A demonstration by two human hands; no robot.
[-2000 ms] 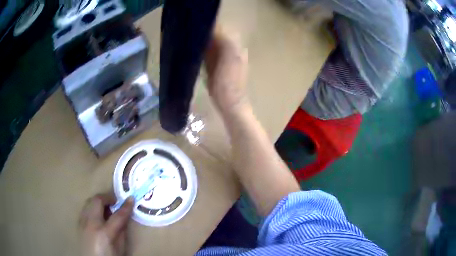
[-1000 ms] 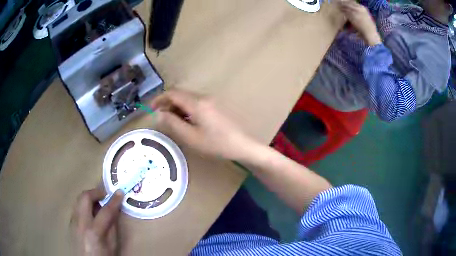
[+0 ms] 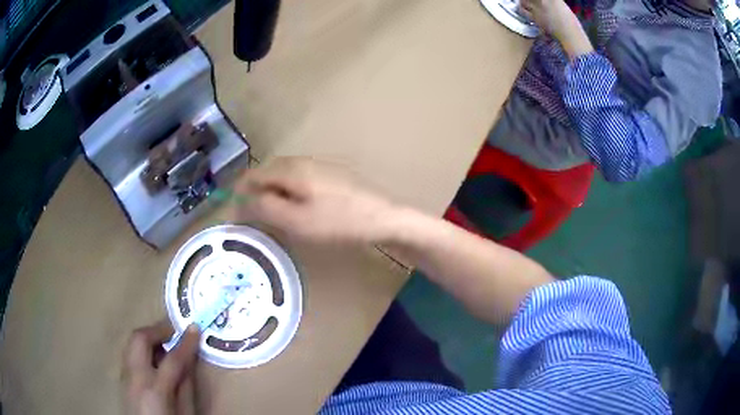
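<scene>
A round white slotted plate point(image 3: 286, 304) lies on the tan table. My left hand point(image 3: 166, 357) holds a narrow pale arm point(image 3: 212, 311) between thumb and fingers at the plate's lower left edge; the arm reaches to the disc's centre. My right hand point(image 3: 284, 198) is blurred, just above the plate and beside the ledge of the silver-grey screw feeder point(image 3: 154, 109). A small green thing point(image 3: 219, 195) shows at its fingertips, too blurred to name for sure. The black electric screwdriver point(image 3: 256, 28) hangs above the table, out of my hands.
A neighbouring worker's striped sleeve point(image 3: 604, 109) and hand are at the upper right, by another white plate point(image 3: 513, 18). A red stool point(image 3: 560, 203) stands beyond the table edge. A white plate point(image 3: 40, 91) lies on the dark green conveyor at the upper left.
My right hand has let go of the screwdriver, which now hangs higher up. The hand has moved left to the feeder's ledge, with the green thing at its fingertips. My left hand still holds the arm.
</scene>
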